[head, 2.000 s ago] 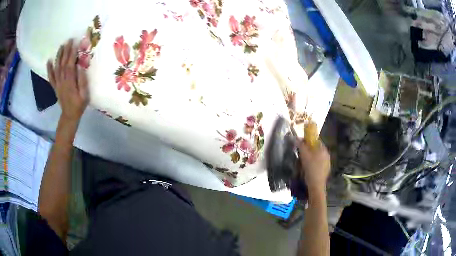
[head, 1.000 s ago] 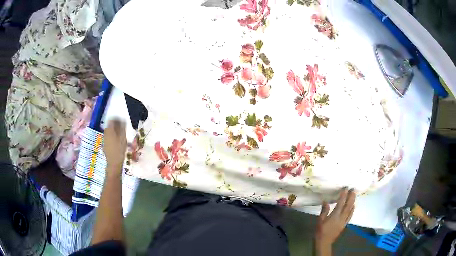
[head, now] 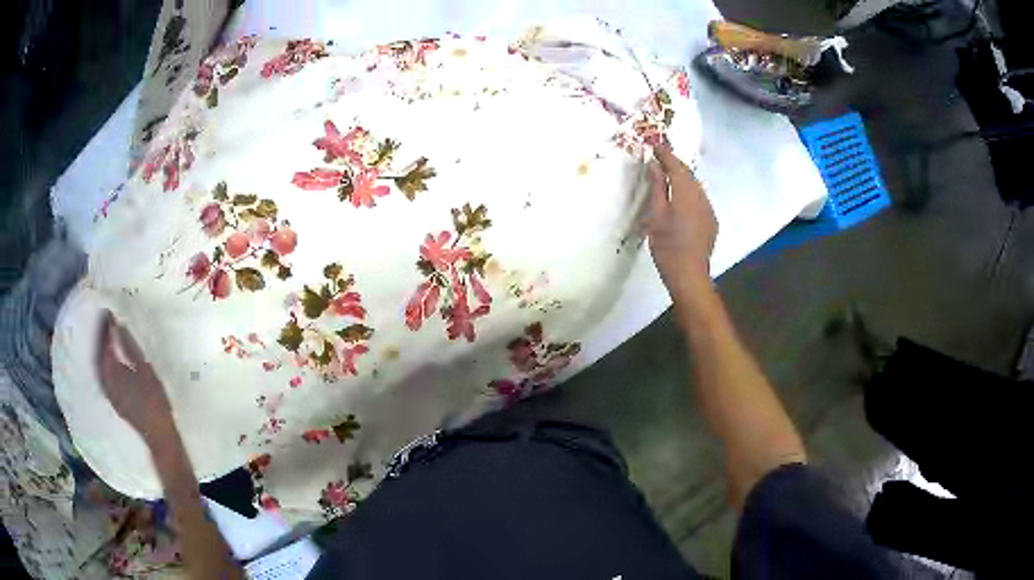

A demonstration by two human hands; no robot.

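Observation:
A cream-white floral garment [head: 510,170] with pink flowers lies spread over the padded board, whose bare rounded end [head: 102,419] shows at the left. My left hand [head: 136,380] is at that end, beside the garment, slightly blurred; its grip cannot be told. My right hand [head: 683,221] is at the garment's right edge, with the cloth pinched at the fingers. The steam iron [head: 765,62] with its yellow-brown handle stands at the table's far right corner, away from both hands.
The white table cover [head: 754,170] shows under the garment. A blue slotted plastic stool or basket [head: 842,170] is on the floor at right. Crumpled floral cloth [head: 34,465] lies at lower left. Striped cloth [head: 284,561] and a small black flat thing [head: 232,493] are near my left forearm.
The view has turned. My right hand has gone from the iron to the garment's right edge, and the iron is now set down. The garment's flowers lie differently on the board.

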